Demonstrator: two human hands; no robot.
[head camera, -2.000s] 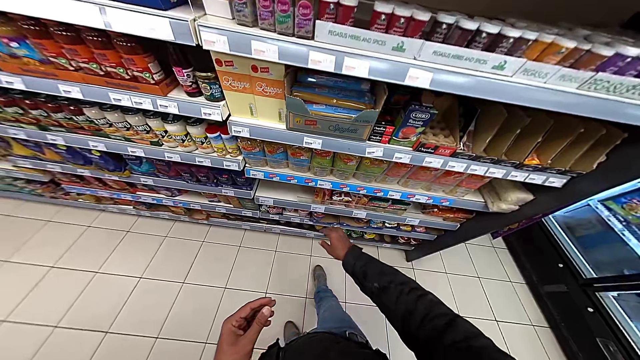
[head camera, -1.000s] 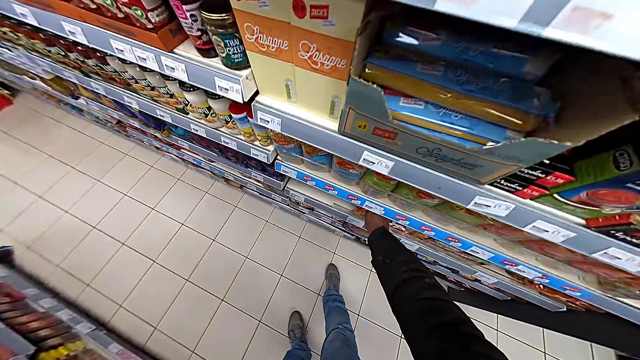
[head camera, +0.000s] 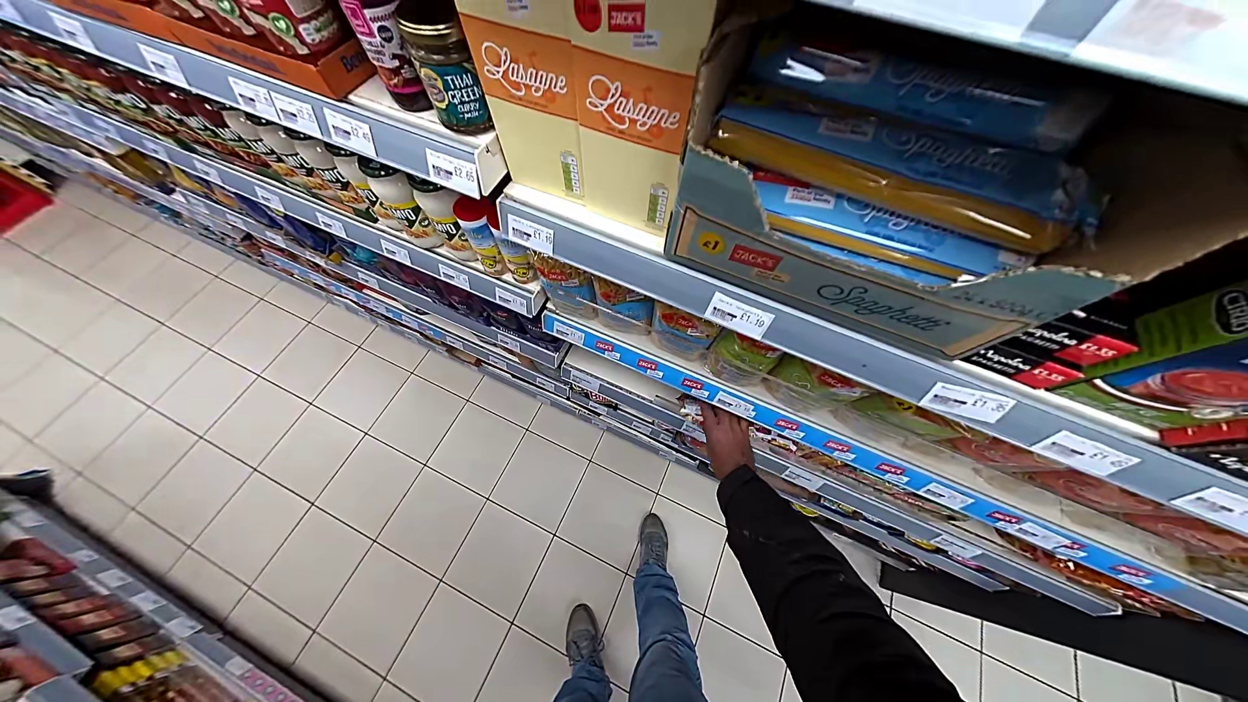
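My right hand (head camera: 726, 439), at the end of a black sleeve, reaches into a low shelf below the blue-striped shelf edge (head camera: 819, 429). Its fingertips are at small packets (head camera: 690, 409) there; whether they grip one cannot be told. Above the hand stand clear-lidded noodle or snack pots (head camera: 746, 356). Higher up are lasagne boxes (head camera: 624, 117) and an open carton (head camera: 829, 292) of blue spaghetti packs (head camera: 907, 166). My left hand is outside the frame.
Jars of sauce (head camera: 395, 200) line the shelves at left, with a curry paste jar (head camera: 448, 78) above them. Another product rack (head camera: 127, 624) stands at lower left. My shoes (head camera: 653, 541) are on the tiled floor (head camera: 429, 497). A red object (head camera: 19, 200) lies at far left.
My right hand has moved in to the low shelf. My left hand, seen two seconds ago at the bottom of the view, has left the frame. The view has moved closer to the shelves.
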